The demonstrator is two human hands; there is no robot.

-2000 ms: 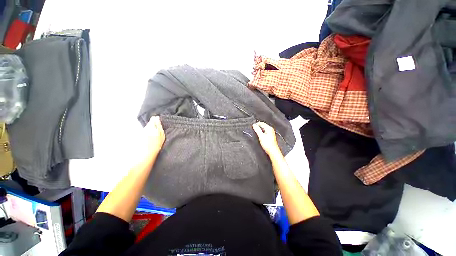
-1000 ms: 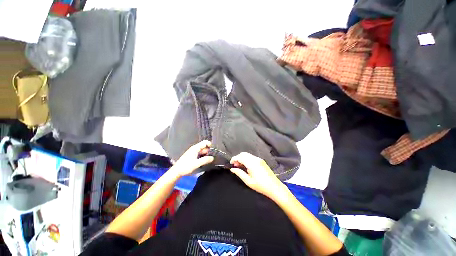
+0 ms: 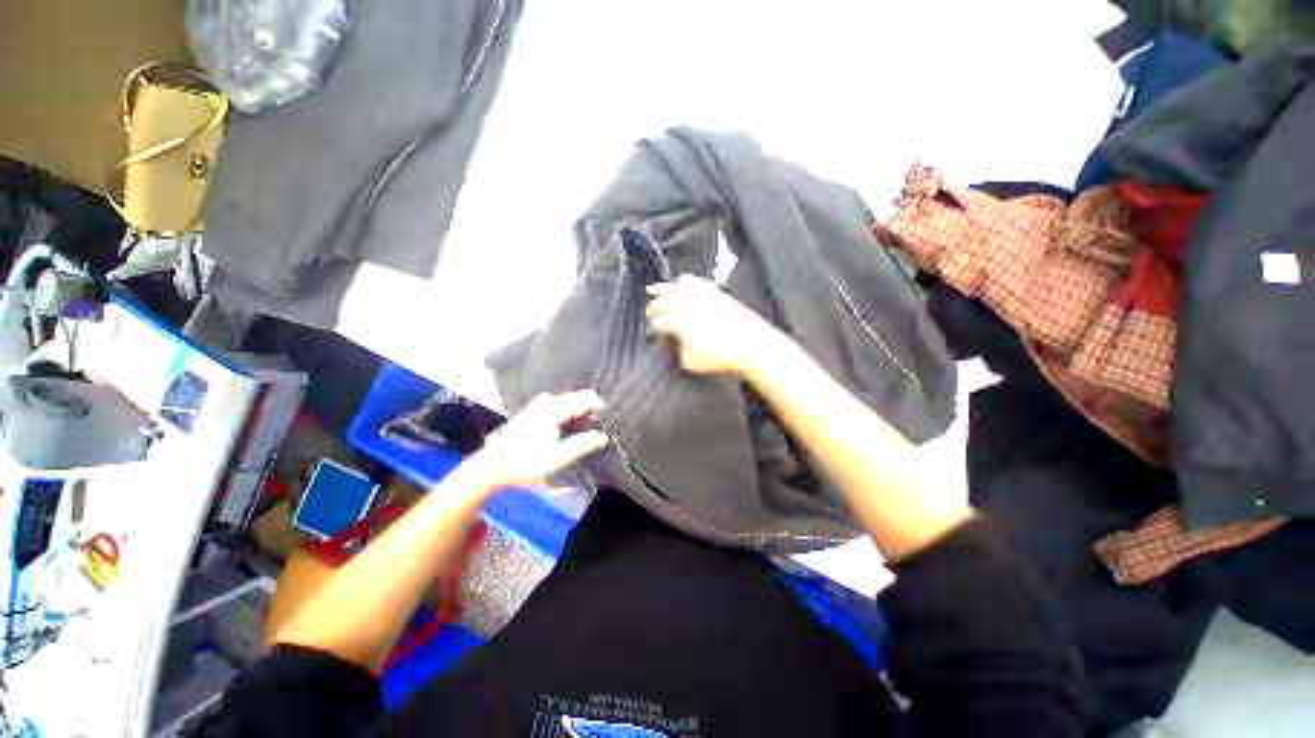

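The dark grey trousers (image 3: 808, 260) lie bunched on the white table in front of me, with pale topstitching along a seam near my body. The gathered waistband (image 3: 623, 296) is folded toward the upper left of the heap. My right hand (image 3: 702, 326) is at the waistband, fingertips bent onto the cloth and holding it. My left hand (image 3: 544, 437) is at the lower left edge of the trousers, fingers bent near the stitched seam; whether it grips the cloth cannot be told.
Grey trousers (image 3: 325, 159) under a clear plastic bag (image 3: 270, 46) and a tan handbag (image 3: 170, 162) are at upper left. A blue crate (image 3: 411, 430) is below the table edge. Red-brown checked cloth (image 3: 995, 263), black garments (image 3: 1074, 519) and a grey garment with a white sticker (image 3: 1252, 361) are at right.
Both hands were together at the near edge of the trousers; my right hand has moved up to the waistband and my left hand slightly left. The view has shifted and turned.
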